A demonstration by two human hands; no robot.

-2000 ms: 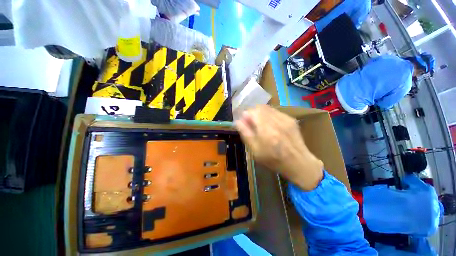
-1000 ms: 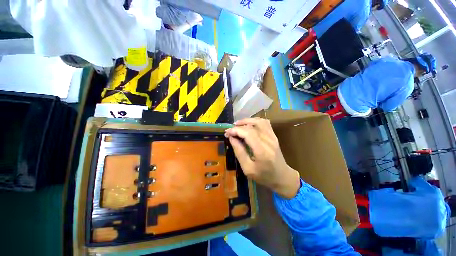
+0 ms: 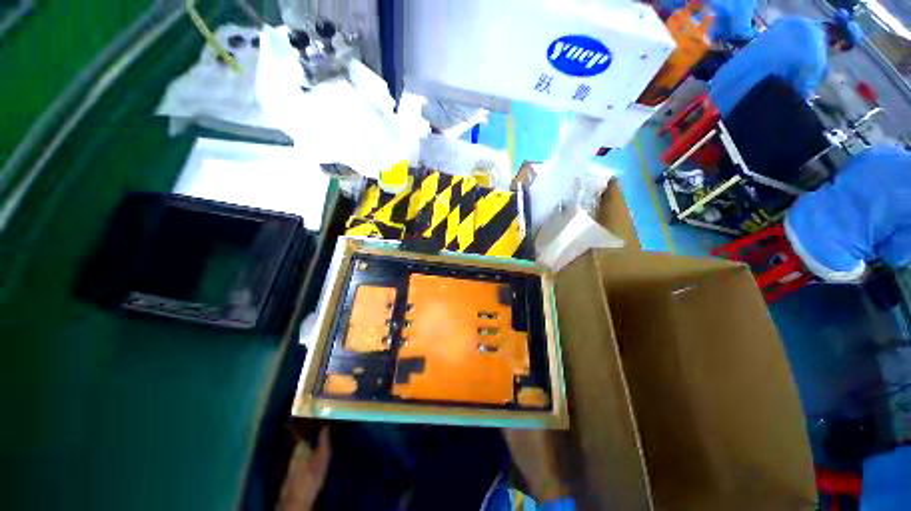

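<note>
A black plastic housing (image 3: pixel 385 384) lies flat on the orange fixture (image 3: pixel 455 339), which shows through its openings. The tan-green cover frame (image 3: pixel 430 414) surrounds the housing. My left hand (image 3: pixel 306 467) is low in the picture, just below the frame's near left corner, blurred and partly dark. My right hand (image 3: pixel 536 459) is below the near right corner, its upper part hidden by the frame. I cannot tell whether either hand touches or holds anything.
A stack of black housings (image 3: pixel 205 261) stands on the green bench (image 3: pixel 110 409) at left. White sheets (image 3: pixel 245 185) lie behind it. Hazard-striped platform (image 3: pixel 450 212) and white gantry (image 3: pixel 499 45) are behind the fixture. An open carton (image 3: pixel 709 369) stands at right. People in blue work beyond.
The view has shifted and pulled back, showing more bench and gantry. My right hand has left the housing's far right corner and is below the frame. My left hand has come into view.
</note>
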